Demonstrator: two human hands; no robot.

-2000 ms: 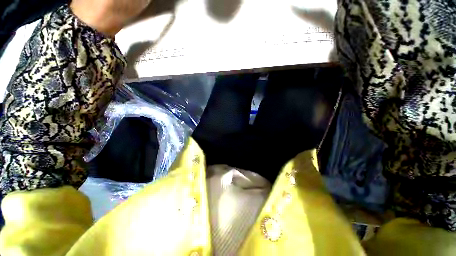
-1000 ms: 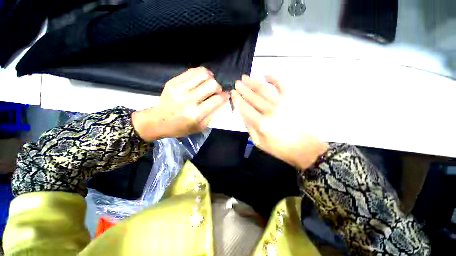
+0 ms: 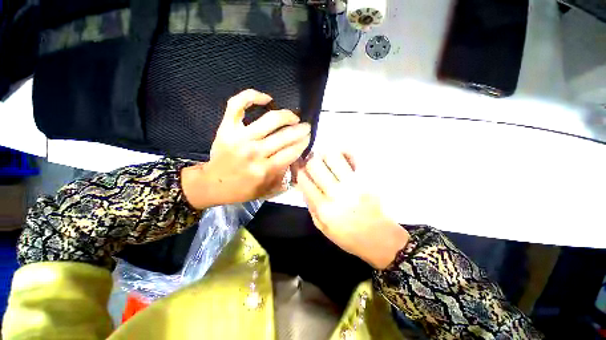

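Note:
A black mesh panel (image 3: 199, 86) lies flat on the white table left of the machine's needle area. A dark band crosses it from front to back, and a camouflage strip (image 3: 226, 18) runs along its far part. My left hand (image 3: 256, 153) grips the panel's near right corner, fingers curled over it. My right hand (image 3: 345, 202) is beside it with fingertips close together at the same corner. The fingertips of both hands nearly meet; whether the right ones pinch fabric is hidden.
A white round knob (image 3: 366, 14) and a round metal disc (image 3: 378, 47) are at the machine bed. A flat black rectangle (image 3: 485, 43) lies to the right. Clear plastic (image 3: 216, 242) hangs below the white table edge (image 3: 465, 222). Dark material lies at the far left.
The panel now lies flat with its mesh face and camouflage strip showing; a second ago it was folded or raised. Both hands have come into full view since two seconds ago and stay at its corner.

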